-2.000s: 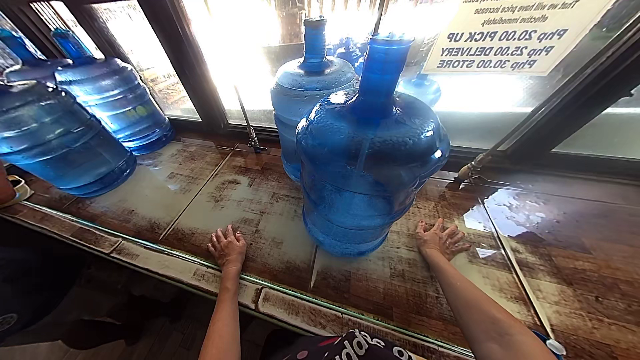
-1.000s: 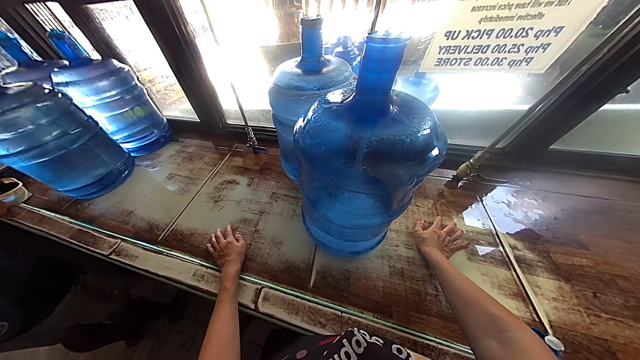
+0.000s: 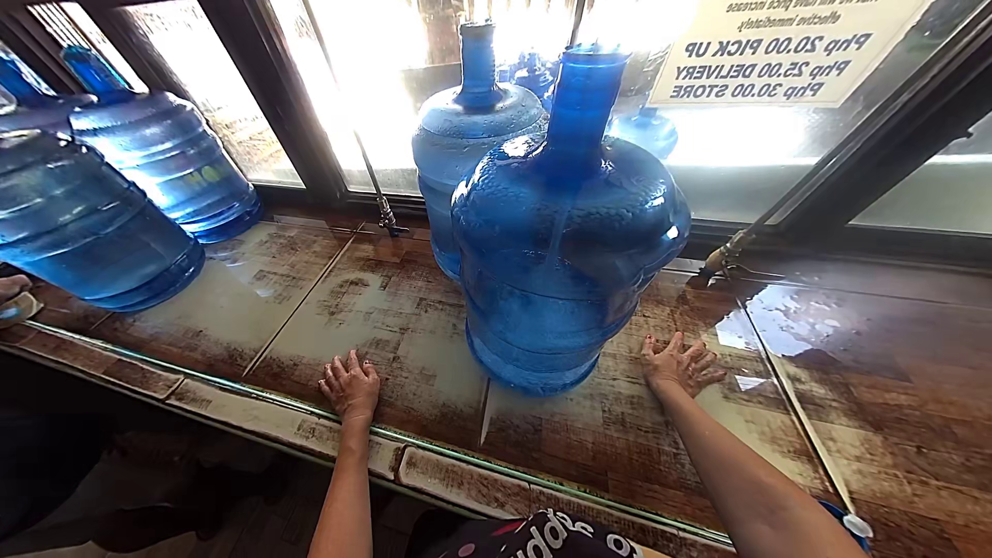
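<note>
My left hand rests with its fingers apart on the wet tiled counter, near the front edge. To the right of a large blue water jug, my right hand lies spread on the tiles, close to the jug's base but apart from it. Neither hand holds anything. The jug stands upright between and beyond my hands, with what looks like a thin stream of water inside it. A second blue jug stands behind it, partly hidden.
More blue jugs stand at the left. Behind the counter are framed windows with a price notice seen in reverse. Metal valve fittings sit near the window. Another person's hand shows at the left edge, by a small pale object. Water pools at right.
At the far left, a hand now shows by the small pale object; one second ago it was not in view there. My hands and the jugs have not plainly moved.
</note>
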